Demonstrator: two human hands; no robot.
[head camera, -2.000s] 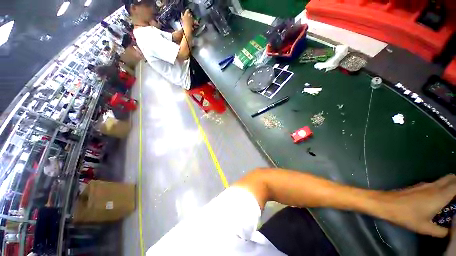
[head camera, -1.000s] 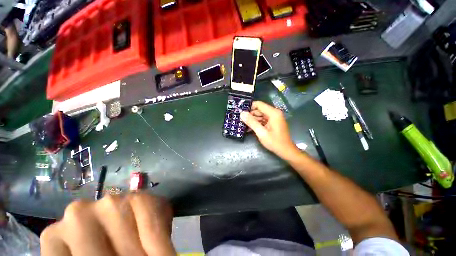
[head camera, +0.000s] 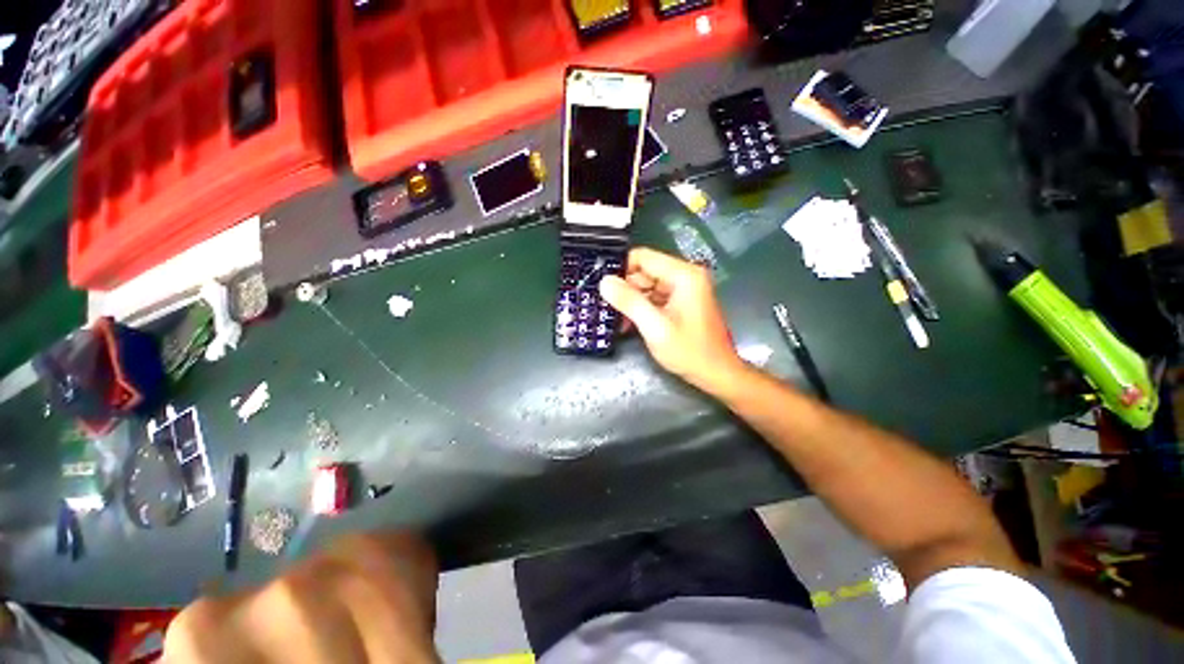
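Note:
An open flip phone (head camera: 605, 149) stands out in front of me, its pale-framed screen half pointing away and its black keypad half with light keys towards me. The screen is dark. My right hand (head camera: 669, 318) holds the keypad half at its right edge, thumb over the upper keys. My left hand (head camera: 312, 610) is large and blurred at the bottom left, knuckles up and cut off by the frame edge. Its fingertips are hidden, so I cannot tell if it holds anything.
Red trays (head camera: 201, 143) line the back. A keypad housing (head camera: 748, 135), loose display (head camera: 508, 180), white stickers (head camera: 828, 237), tweezers (head camera: 799, 350) and green electric screwdriver (head camera: 1084, 340) lie around. A red block (head camera: 331, 489) and black pen (head camera: 235, 511) lie at left.
The view has swung from the aisle and bench end to the bench in front. The open phone and right hand came into view. Over the last second my left hand shifted slightly lower.

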